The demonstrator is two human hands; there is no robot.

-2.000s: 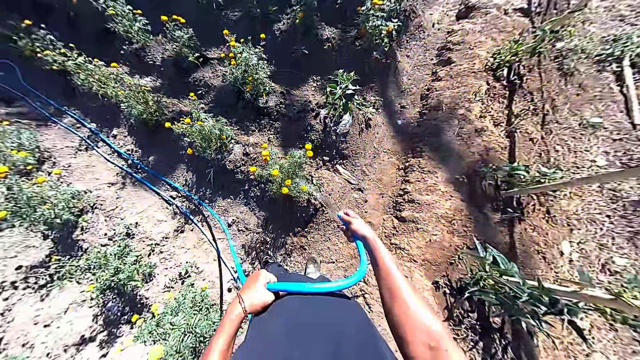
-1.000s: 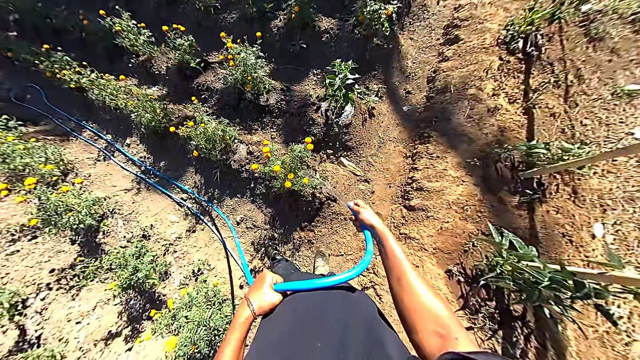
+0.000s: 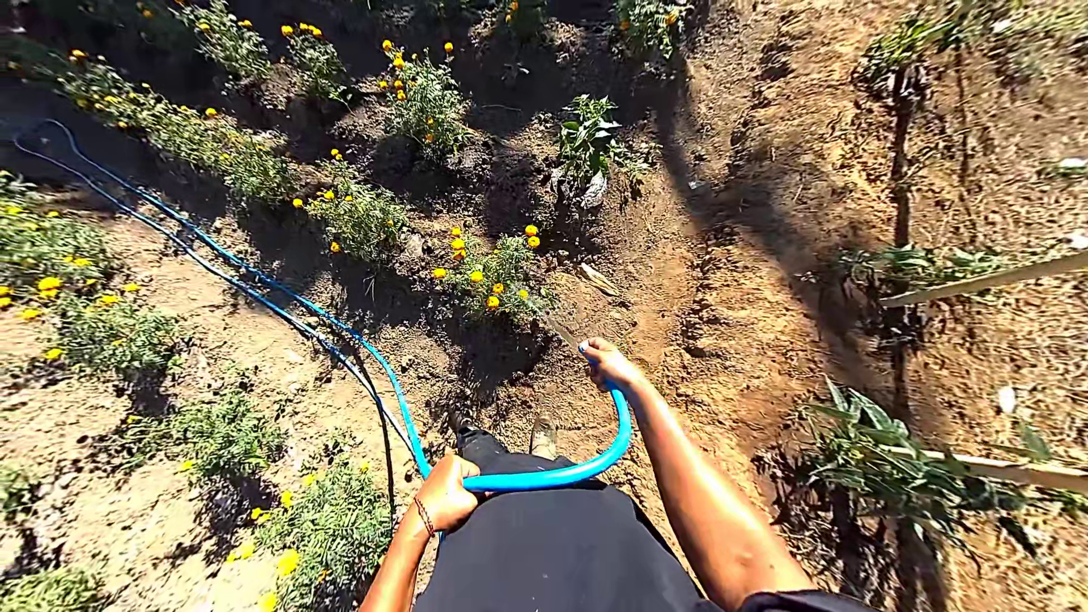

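Observation:
A blue garden hose [image 3: 552, 478] curves in front of my dark clothing. My left hand [image 3: 448, 493], with a braided bracelet at the wrist, is closed around it at the lower middle. Near the hose's end, my right hand [image 3: 609, 363] grips it with the thumb side by the opening. A thin stream of water [image 3: 559, 330] comes out toward the up-left, reaching a marigold plant [image 3: 497, 276] with yellow-orange blooms. Left of my left hand, the rest of the hose trails over the soil to the upper left.
More marigold plants [image 3: 429, 106] stand in rows at the left and top. A leafy green plant [image 3: 586, 140] grows above the watered one. At right are taller leafy plants [image 3: 884, 472] and pale wooden poles [image 3: 986, 279]. My shoe [image 3: 544, 438] rests on the soil.
Both hands keep their hold on the hose, and the water stream still points at the same marigold plant. Nothing has been let go.

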